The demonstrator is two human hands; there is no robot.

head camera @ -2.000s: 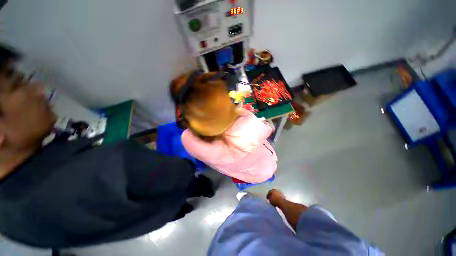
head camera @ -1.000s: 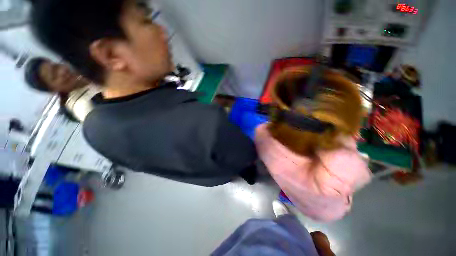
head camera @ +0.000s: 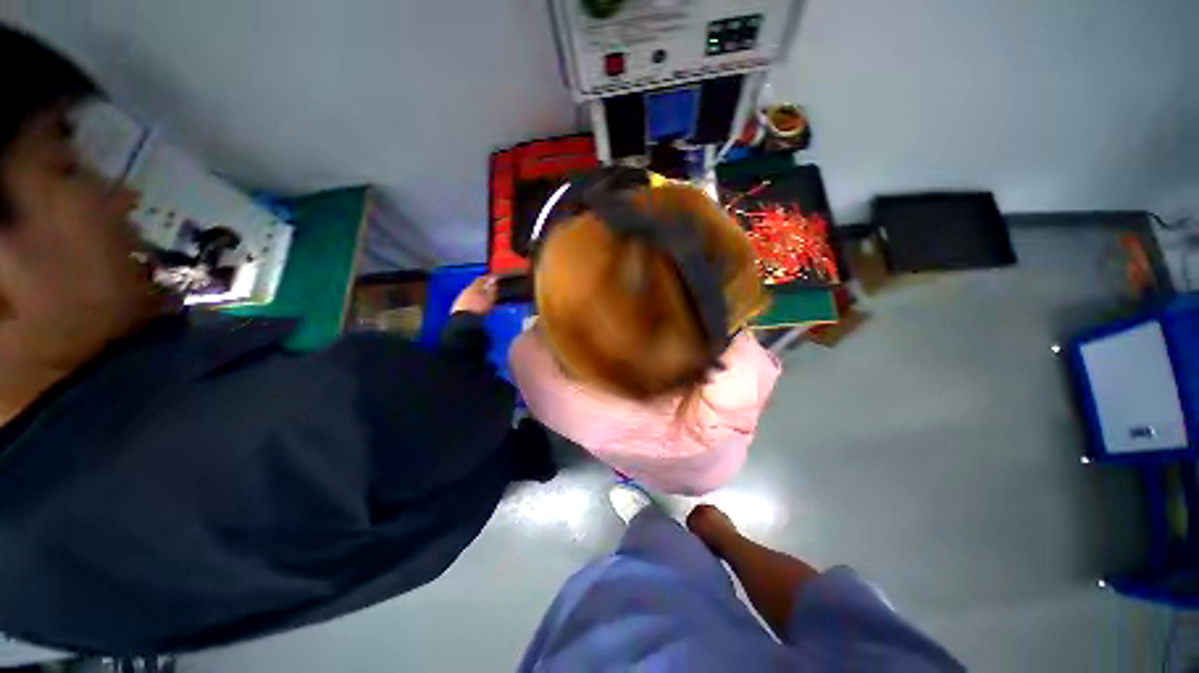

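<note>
My right hand (head camera: 711, 525) shows small and dim at the bottom centre, in front of my blue-grey clothing. Its fingers cannot be made out, so I cannot tell whether it holds anything. My left hand is out of view. Nearest in front, a person in pink (head camera: 658, 421) sits at a green bench (head camera: 799, 308), seen from above and behind; their hands are hidden. A light upright machine (head camera: 658, 37) stands beyond them. A black tray (head camera: 818, 197) of red wire pieces (head camera: 786, 246) lies right of it. A red tray (head camera: 502, 197) lies left.
A person in a dark jacket (head camera: 263, 460) stands close on the left, one hand near the red tray. Another green bench (head camera: 329, 256) with a white machine (head camera: 184, 197) is behind them. A black tray (head camera: 940, 230) lies by the wall. A blue frame with a white panel (head camera: 1137, 388) stands right.
My view swung left, then back right. The dark-jacketed person's hand now shows near the red tray. My right hand shows more fully than one second ago.
</note>
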